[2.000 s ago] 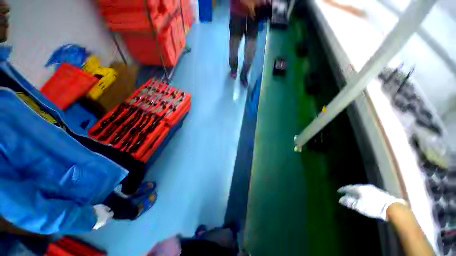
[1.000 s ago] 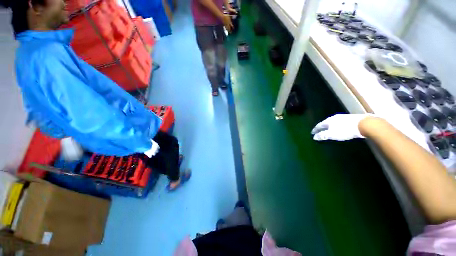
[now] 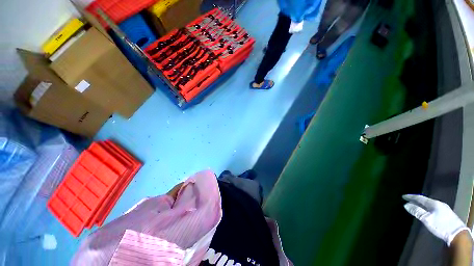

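Note:
My right hand (image 3: 434, 215), in a thin white glove, is at the right over the dark edge of the green conveyor belt (image 3: 312, 182). Its fingers are extended and it holds nothing. My left hand is not visible; a pink striped sleeve (image 3: 150, 249) shows at the bottom. A small black watch box (image 3: 382, 34) lies on the belt at the upper right. Another dark box (image 3: 387, 141) is partly hidden behind the pale post. Red trays filled with watches (image 3: 200, 52) stand on a blue trolley at the upper middle.
Stacked empty red trays (image 3: 91, 182) lie on the blue floor at the left. Brown cartons (image 3: 99, 70) stand behind them. A pale post (image 3: 416, 115) slants over the belt. A person in blue (image 3: 275, 47) stands beyond the trolley, and another person's legs (image 3: 338, 18) are beside the belt.
The view has swung left and down, bringing the stacked empty trays into view. The person in blue has moved away past the trolley. My right hand remains extended and empty.

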